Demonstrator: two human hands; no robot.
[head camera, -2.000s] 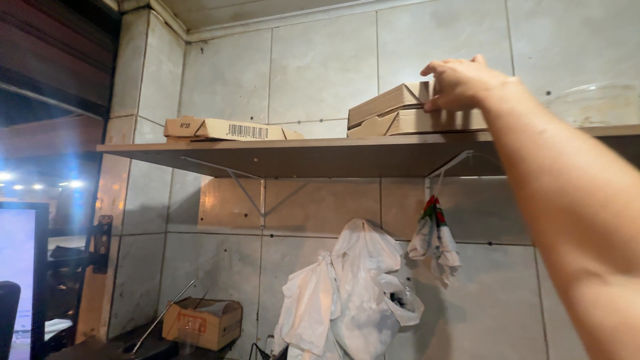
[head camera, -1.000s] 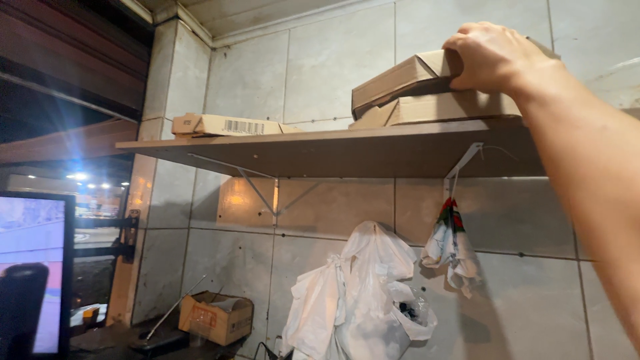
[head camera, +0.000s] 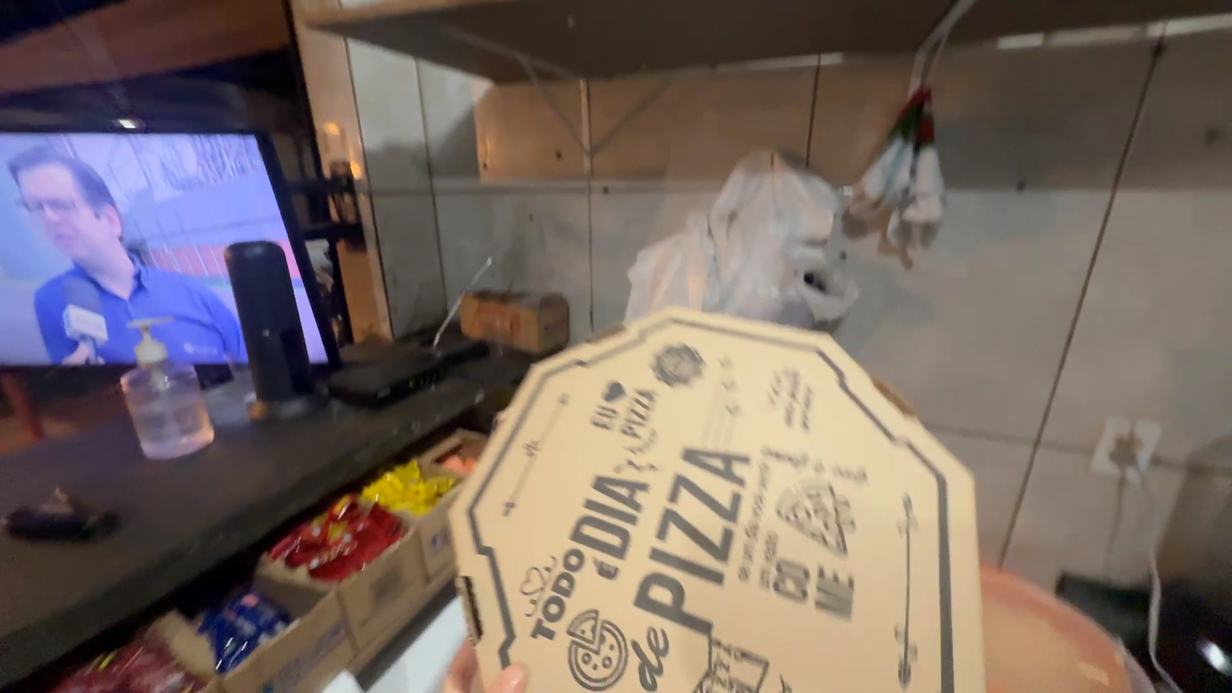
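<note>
A cardboard pizza box (head camera: 722, 520) with many sides and dark printing fills the lower middle of the view, its printed face tilted towards me. What appears to be my left hand (head camera: 486, 674) grips its lower left edge; only parts of the fingers show at the bottom of the frame. My right hand is out of the frame. Behind the box's top edge, white plastic bags (head camera: 760, 241) hang on the tiled wall. Above them runs the underside of a wall shelf (head camera: 674, 34).
On the left, a dark counter (head camera: 279, 472) carries a pump bottle (head camera: 166, 409), a black cylinder (head camera: 271, 322) and a screen (head camera: 144, 250). Cardboard trays (head camera: 380, 597) of wrapped packets line its side. A cloth (head camera: 905, 183) hangs at right, above a round orange surface (head camera: 1049, 626).
My right hand, earlier on the cardboard boxes on the shelf, has left the frame. A pizza box is now held low in front of me. The view has turned down and left.
</note>
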